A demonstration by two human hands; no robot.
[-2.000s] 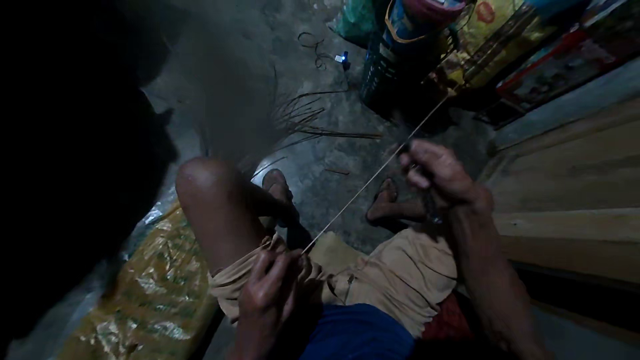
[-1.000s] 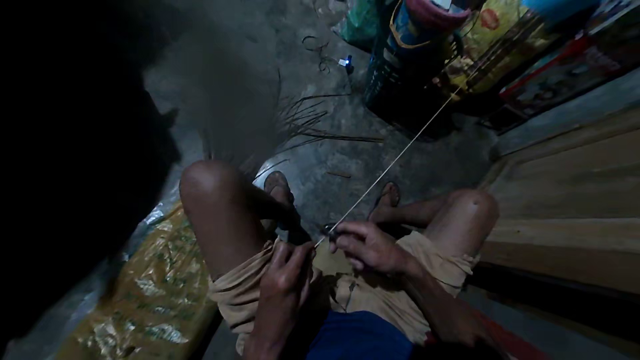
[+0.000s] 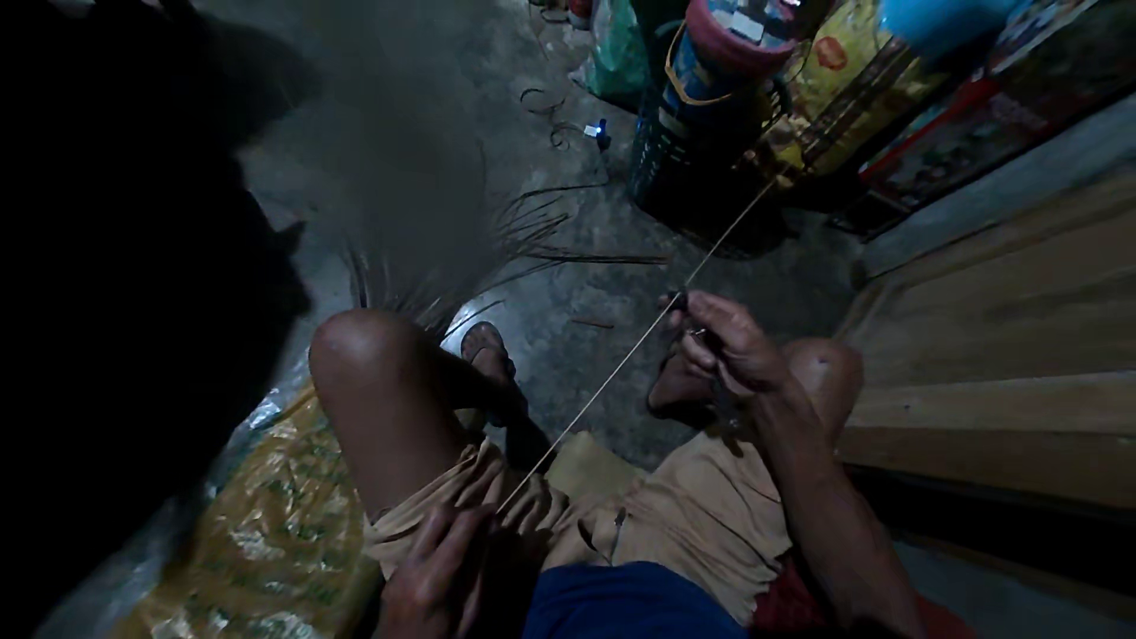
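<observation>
A thin pale strip, perhaps cane or cord, runs taut from my lap up to the bags at the upper right. Its near end is pinched in my left hand over my left thigh. My right hand is closed around a dark hand tool, whose dark head meets the strip about midway along. The tool's exact kind cannot be told in the dim light. Dark thin strips lie loose on the floor beyond my left knee.
A dark plastic basket stands ahead with a pink-rimmed bucket. Beside it are a green bag and a yellow bag. Wooden boards are at right. A shiny yellow-brown sheet lies at left. A small lit device is on the floor.
My right hand, about midway along the strip two seconds ago, came down near my left hand and is now back out along the strip. My left hand stays near my lap.
</observation>
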